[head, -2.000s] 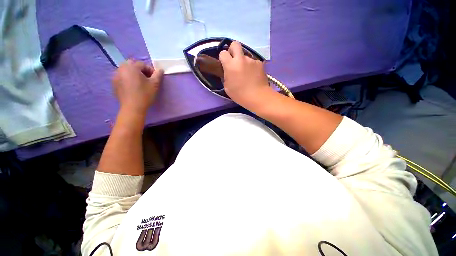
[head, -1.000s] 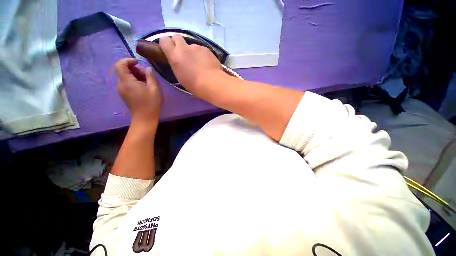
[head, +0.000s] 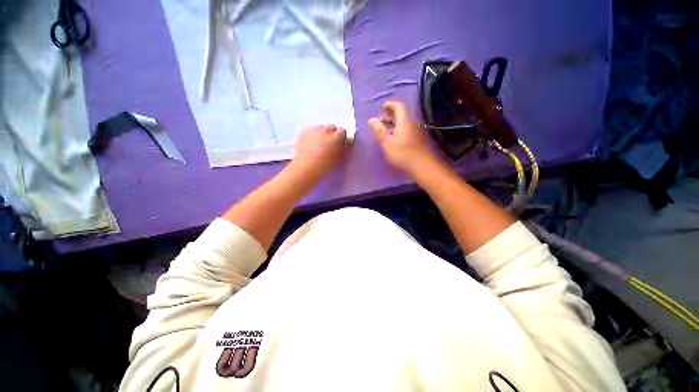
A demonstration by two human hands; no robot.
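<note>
A white garment panel (head: 268, 84) lies on the purple pressing table, with a folded band along its near edge and a seam line running up its middle. My left hand (head: 322, 147) is on the panel's near right corner, fingers curled at the edge; whether it pinches the cloth is hard to tell. My right hand (head: 400, 136) is just right of the panel, fingers bent and apart, touching no cloth. The steam iron (head: 466, 107) stands to the right of my right hand, its brown handle up, not held.
A stack of cream panels (head: 54, 145) hangs at the left table edge, with black-handled scissors (head: 70, 24) on it. A dark strip (head: 123, 129) curls beside it. The iron's hose (head: 571, 246) trails off right over the purple table's (head: 552, 99) near edge.
My right hand has let go of the iron, now parked at the right. My left hand has moved right from near the dark strip to the panel's right corner. The scissors have come into view.
</note>
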